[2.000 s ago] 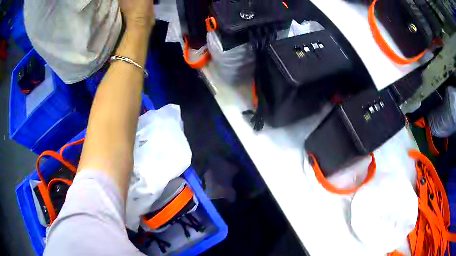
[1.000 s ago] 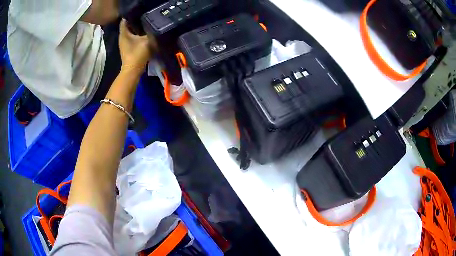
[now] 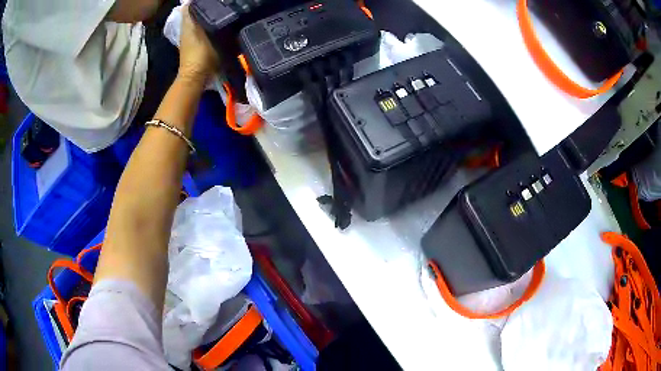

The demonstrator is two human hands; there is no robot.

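My left arm reaches up from the bottom left. My left hand is at the far left end of the bench, against the side of a black power bank that the top edge cuts off; its fingers are hidden, so its grip cannot be told. Nearer stand a power bank with a round badge and red lights, one with metal cable tips on its top face, and another with such tips and an orange strap around its lower end. My right hand is not in view.
A person's pale cap is at the upper left, close to my hand. Blue bins stand below the bench; one holds a white bag. Orange straps are heaped at right beside a white bag. A strapped unit lies at upper right.
The view has shifted. My left hand has moved from beside the cap to the power bank at the bench's far end. More of the badge unit shows than two seconds ago.
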